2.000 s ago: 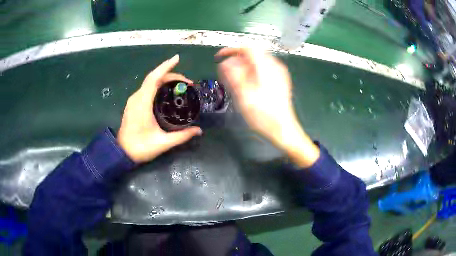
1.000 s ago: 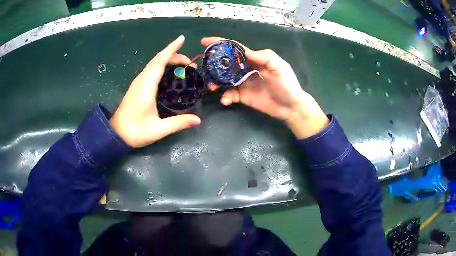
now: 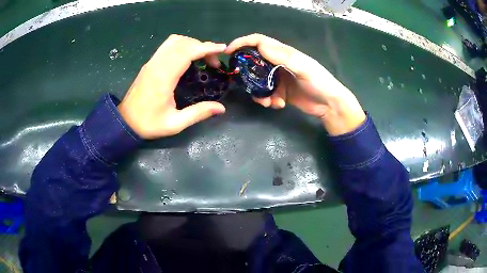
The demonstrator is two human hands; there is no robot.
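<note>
My left hand is around a round black base shell, its open inside facing up. A small ring shows inside it, and a bit of green shows at its upper edge, mostly covered by my fingers. My right hand holds the round black-blue LED board assembly by its right side, tilted. Thin red lead wires run between the two parts, which sit side by side. A white wire loop curves over the assembly's right edge.
The dark-green bench sheet has a pale edge rail at the back. A clear plastic bag lies at the right. A small yellowish scrap lies near the front edge. A blue stool stands on the floor at lower right.
The LED board assembly came into view in my right hand and is now tilted more, turned towards the base shell. My left fingers have closed over the shell's upper edge and green part.
</note>
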